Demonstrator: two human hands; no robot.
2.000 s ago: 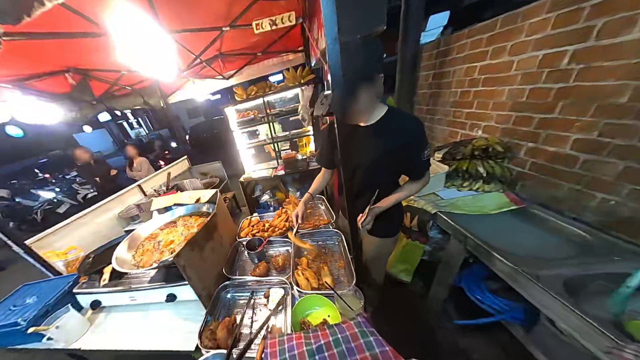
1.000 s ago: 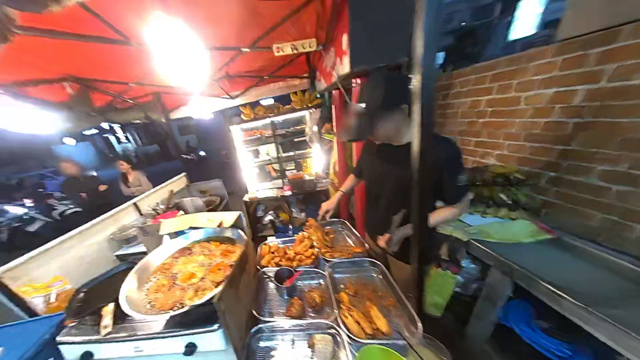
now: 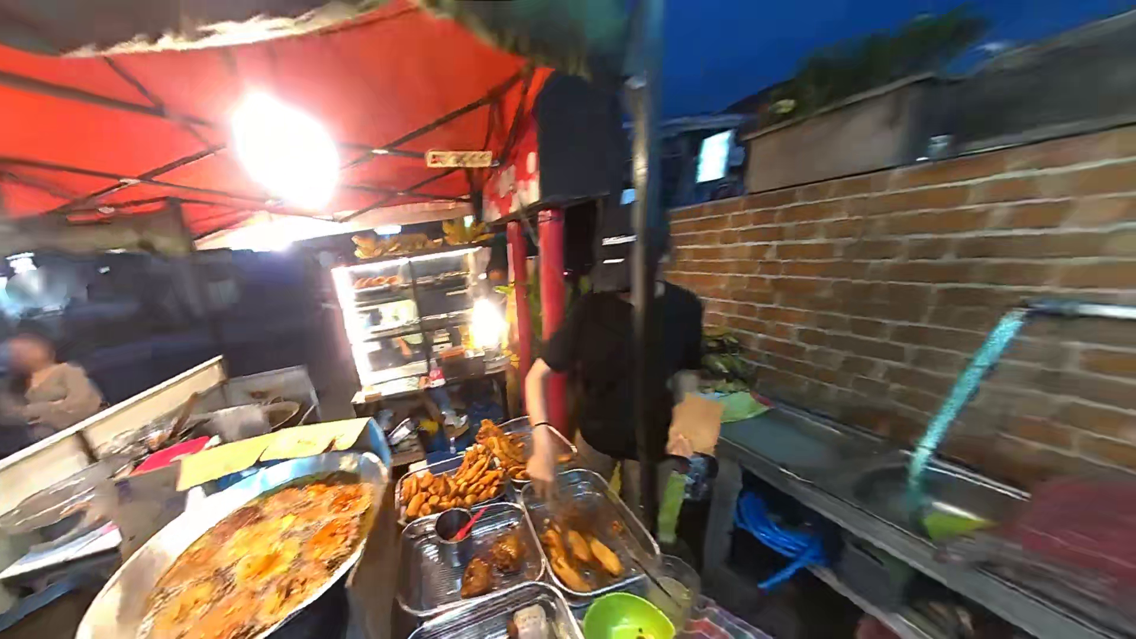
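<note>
Neither of my hands shows in the head view. Closest to me at the lower left, a wide metal pan holds food frying in bubbling oil. Right of it stand metal trays: one with small browned fried pieces, one with a metal cup, a red-handled utensil and dark fried pieces, and one with long fried pieces. A bright green bowl sits at the bottom edge. Across the trays a co-worker in black reaches one hand into the long-piece tray and holds brown paper or card in the other.
A metal pole rises in front of the co-worker. At the right a metal counter with a sink runs along a brick wall, and water pours from a tap. A lit glass display case stands behind. Blue hose lies under the counter.
The view has swung and risen, bringing in the tap and sky. The co-worker's hand has moved from the far tray to the long-piece tray, and brown paper or card now shows in the other hand.
</note>
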